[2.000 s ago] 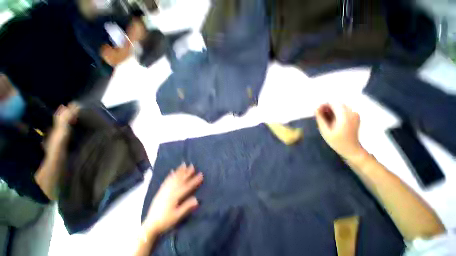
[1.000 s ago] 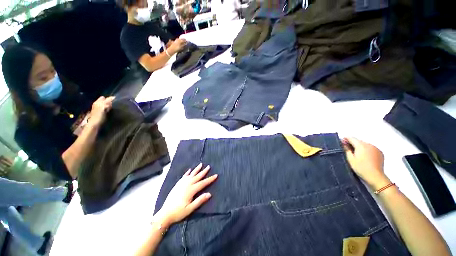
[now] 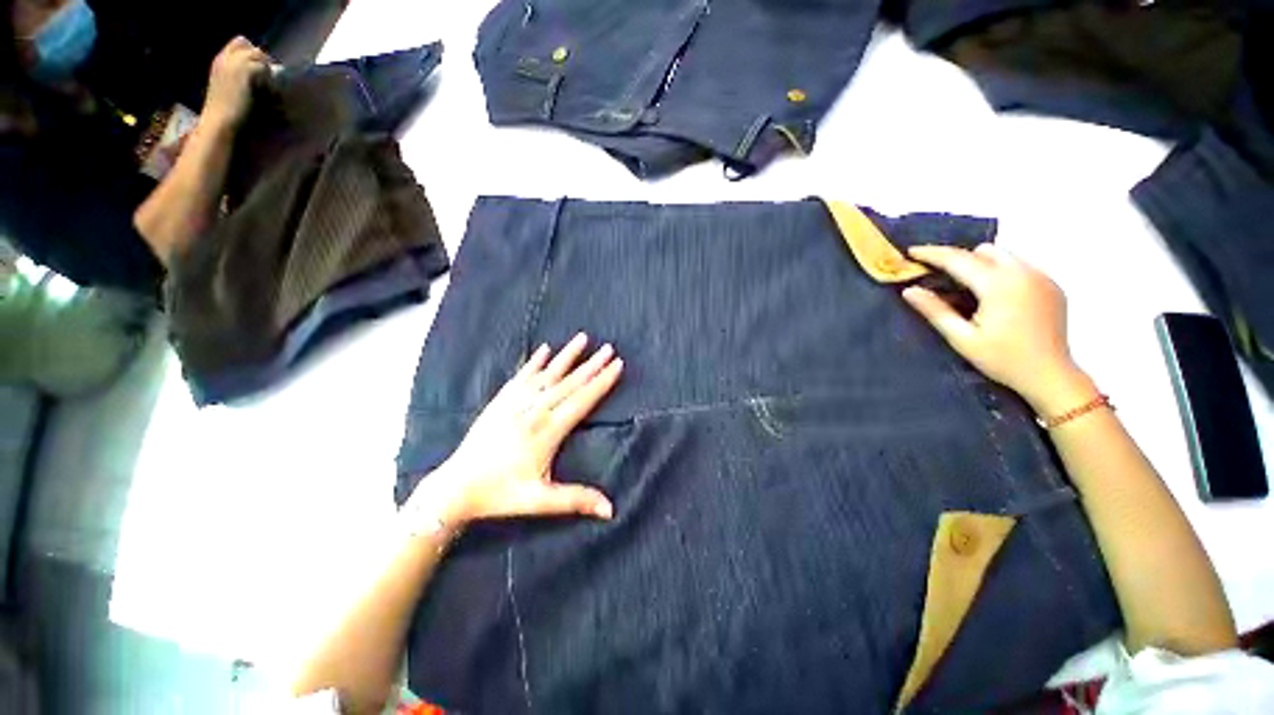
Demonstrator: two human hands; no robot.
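Dark blue denim shorts [image 3: 699, 307] lie flat on the white table in front of me. A tan pointed flap [image 3: 869, 240] with a button shows at the upper right of the shorts, and a second tan flap [image 3: 958, 580] shows at the lower right. My left hand [image 3: 524, 440] lies flat, fingers spread, on the left part of the shorts. My right hand [image 3: 999, 314] is at the upper right of the shorts, thumb and fingers curled at the edge of the upper tan flap. Whether snips are in its palm cannot be seen.
Another pair of denim shorts [image 3: 671, 70] lies beyond. A phone [image 3: 1213, 405] lies at the right, below dark folded denim [image 3: 1209, 231]. A dark garment heap [image 3: 1104, 63] is at the upper right. At left, a masked person holds a brown ribbed garment [image 3: 308, 238].
The view has tilted down. My right hand has moved from the waistband edge to the upper tan flap. My left hand stays flat on the shorts, and the lower tan flap shows more of its length.
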